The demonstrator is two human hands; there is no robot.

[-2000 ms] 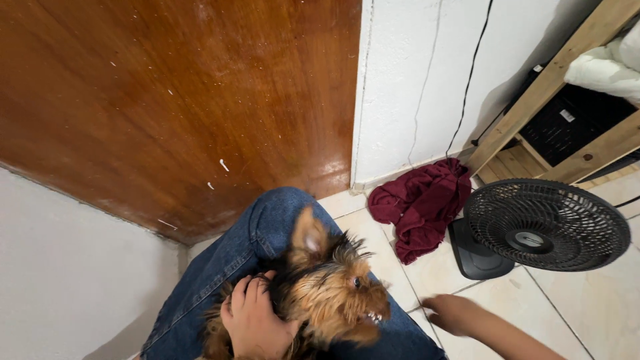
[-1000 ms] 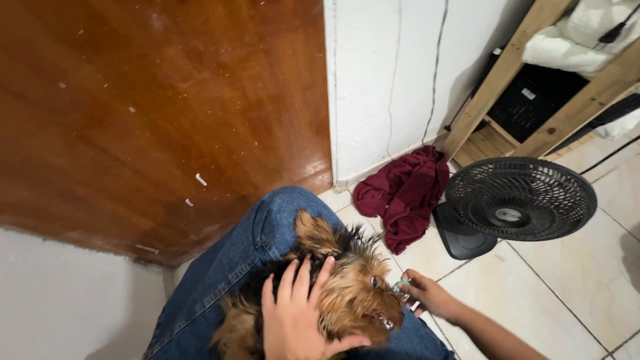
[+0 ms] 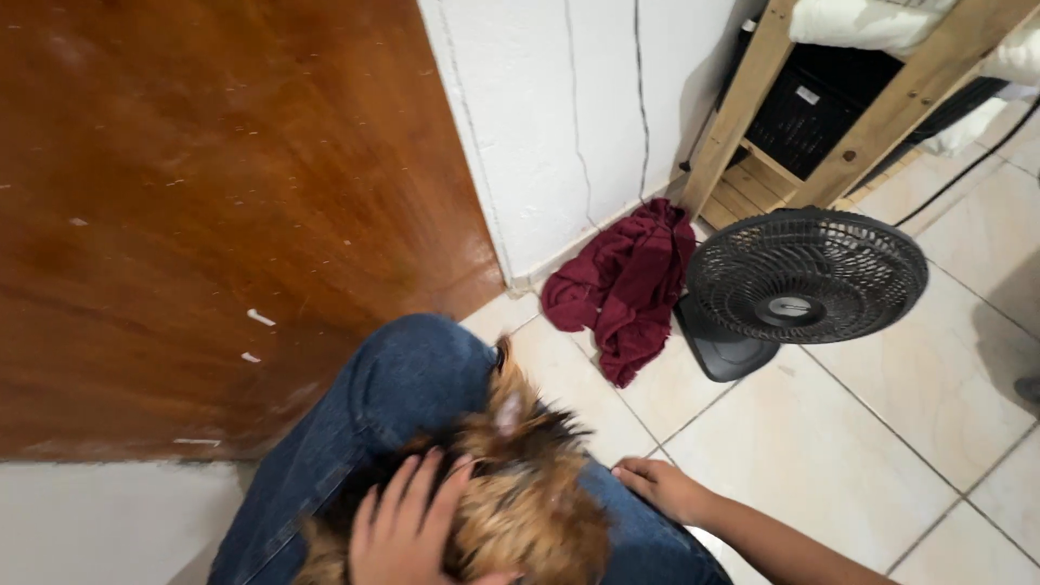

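A small brown and black long-haired dog [image 3: 528, 504] lies across my lap at the bottom centre, its head blurred and one ear raised. My left hand [image 3: 414, 520] rests on the dog's neck and back with its fingers spread. To the right of the dog, my right hand [image 3: 662, 487] is beside my thigh in blue jeans [image 3: 414, 374], its fingers curled. Whether it holds anything is hidden.
A black fan [image 3: 804, 276] stands on the tiled floor [image 3: 812, 439] at the right. Beside it lies a maroon cloth [image 3: 626, 284] against the white wall. A wooden rack [image 3: 739, 106] holds a black crate [image 3: 800, 114]. A brown wooden door [image 3: 244, 203] fills the left.
My right hand was at the dog's muzzle with a small pale green object one second ago; it is now lower, by my thigh. The dog has turned its head.
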